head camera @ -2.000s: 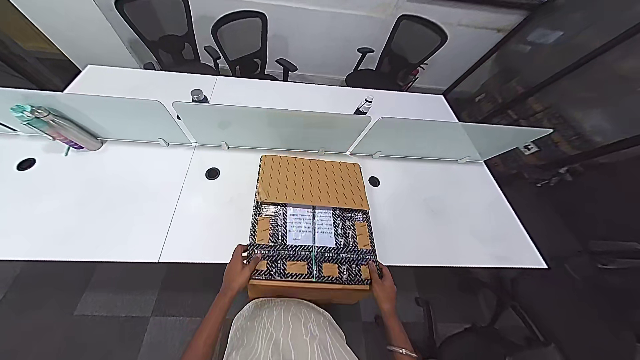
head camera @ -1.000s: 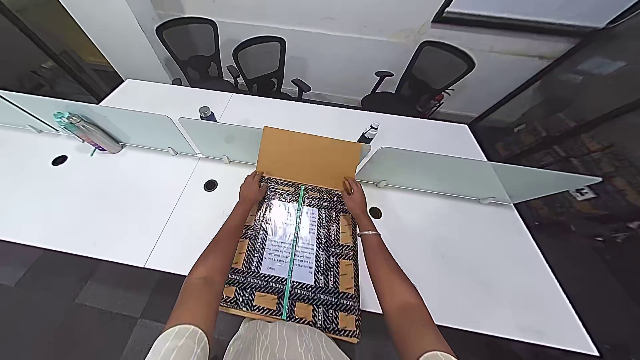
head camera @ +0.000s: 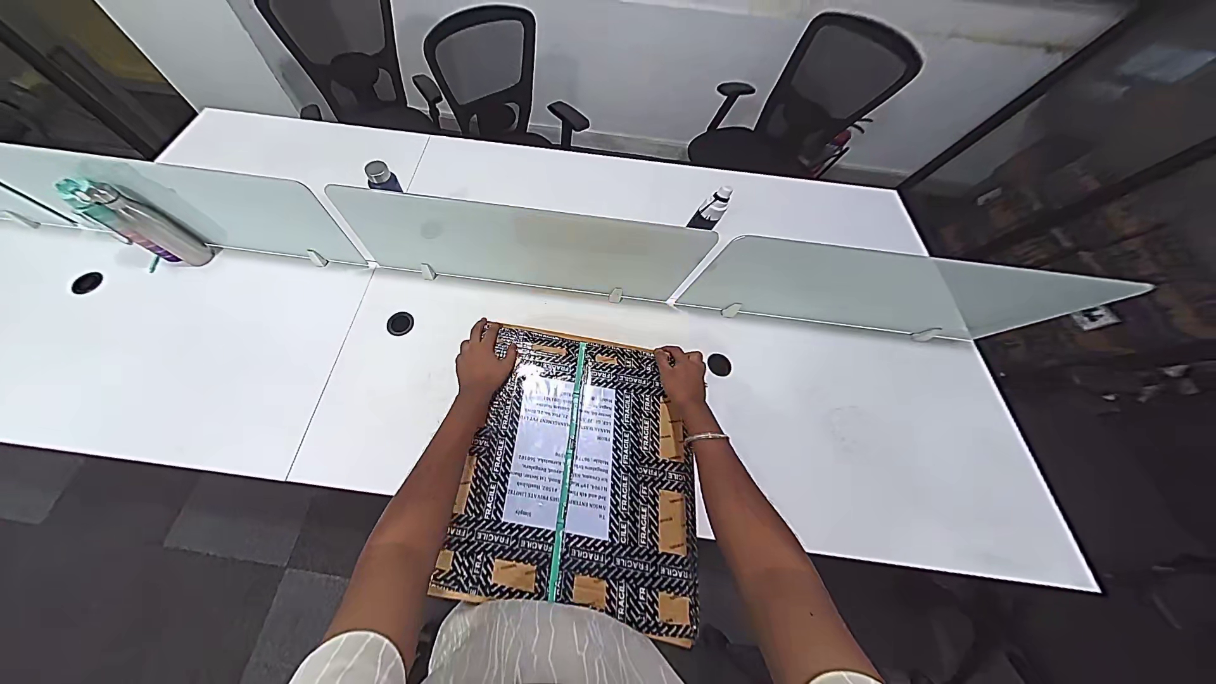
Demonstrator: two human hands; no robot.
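Observation:
A flat cardboard box (head camera: 589, 560), wrapped in black-and-white printed tape with a green strap down its middle, lies over the front edge of the white desk (head camera: 855, 427). Its near end overhangs the desk and meets my shirt. A printed paper label (head camera: 541, 456) sits under clear tape on top. My left hand (head camera: 484, 363) grips the far left corner, fingers over the far edge. My right hand (head camera: 681, 376) grips the far right corner in the same way. The undersides of the box and my fingertips are hidden.
Frosted glass dividers (head camera: 532, 237) cross the desk beyond the box. A metal bottle (head camera: 152, 228) lies at the left; two more bottles (head camera: 382, 177) (head camera: 711, 207) stand behind the dividers. Round black cable grommets (head camera: 400, 324) (head camera: 719, 365) flank my hands. Mesh office chairs (head camera: 484, 71) stand beyond.
My hands have moved from the box's near corners to its far corners. The plain brown cardboard part that stood out beyond the taped top is no longer in sight, apart from a thin edge.

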